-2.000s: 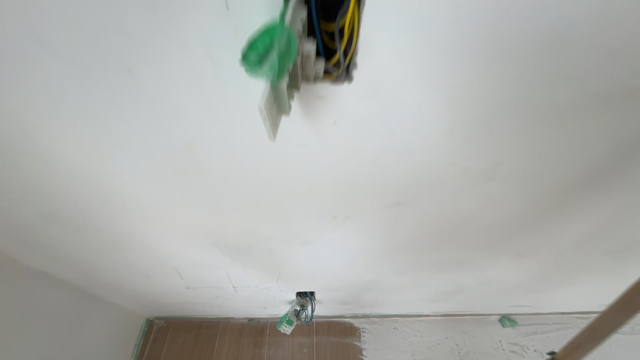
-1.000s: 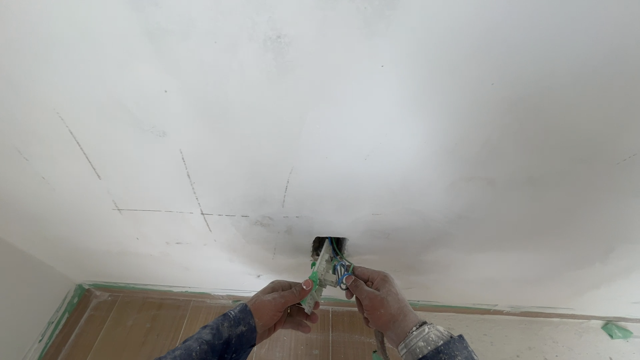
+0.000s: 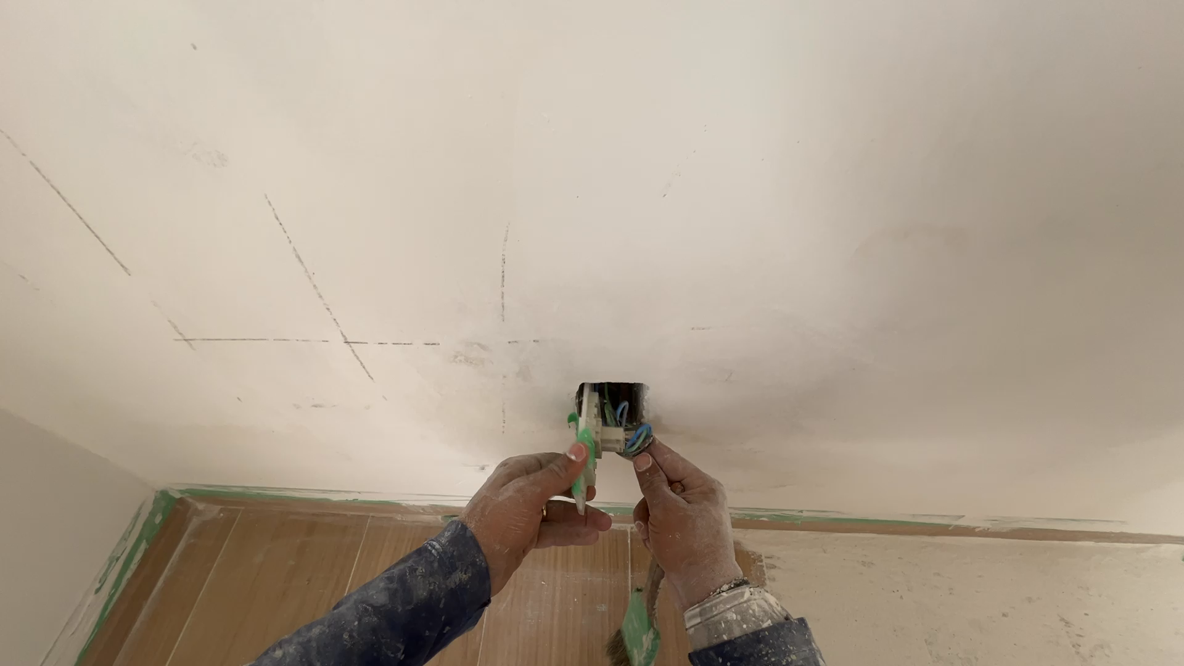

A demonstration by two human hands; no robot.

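Low on the white wall, a dark square opening for an electrical box (image 3: 612, 400) shows blue and green wires inside. My left hand (image 3: 536, 504) pinches a pale electrical fitting (image 3: 589, 442) with green tape on it, turned edge-on in front of the opening. On the other side, my right hand (image 3: 683, 509) pinches a looped bundle of blue and dark wires (image 3: 637, 438) beside the fitting's connector. A brush with green on it (image 3: 638, 629) shows below my right hand; whether those fingers also hold its handle I cannot tell.
Wood-look flooring (image 3: 555, 601) meets the wall along an edge with green masking tape (image 3: 277, 495). A dusty pale covering (image 3: 971, 592) lies over the floor at the right. Dashed dark lines mark the wall (image 3: 740, 203) left of the opening. Another wall (image 3: 55, 499) stands at the far left.
Both hands, out of view two seconds ago, came to the fitting and wires and still hold them. The view has moved to the lower opening.
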